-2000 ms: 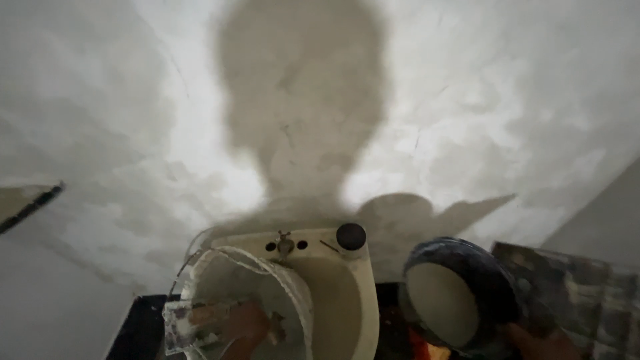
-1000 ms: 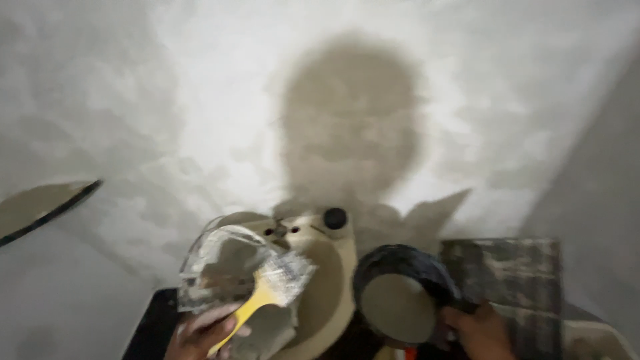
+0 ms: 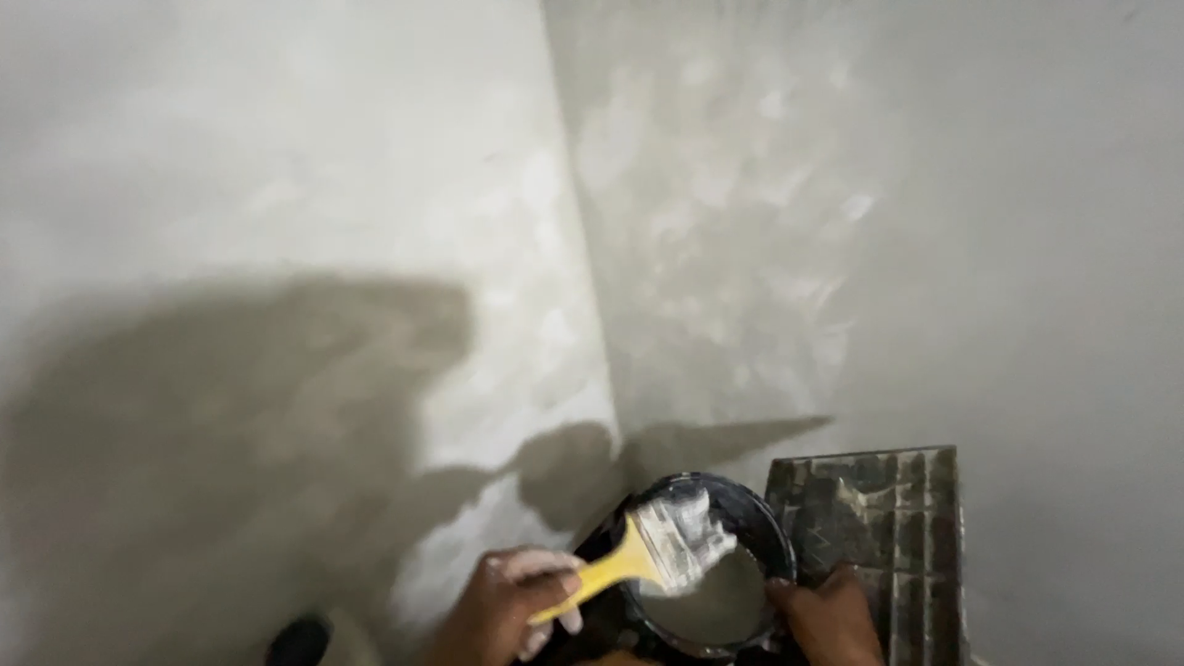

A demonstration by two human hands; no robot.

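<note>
A wide paintbrush with a yellow handle (image 3: 606, 569) is gripped in my left hand (image 3: 509, 601) at the bottom centre. Its bristles (image 3: 689, 541), coated in whitish material, are over the mouth of a round black container (image 3: 786, 546). Greyish liquid (image 3: 708, 606) lies inside the container. My right hand (image 3: 828, 615) holds the container by its right rim. Close behind that hand is a dark, grid-ribbed plastering hawk or board (image 3: 920, 546); how it is supported is hidden.
Two plastered walls, one on the left (image 3: 370, 139) and one on the right (image 3: 999, 277), meet in a corner. Shadows fall across them. A round black object (image 3: 301, 640) on a pale surface shows at the bottom left, partly cut off.
The view has swung right toward the corner. My left hand, inside the pale bucket at first, came out with the yellow brush and is now at the black container, still held by my right hand.
</note>
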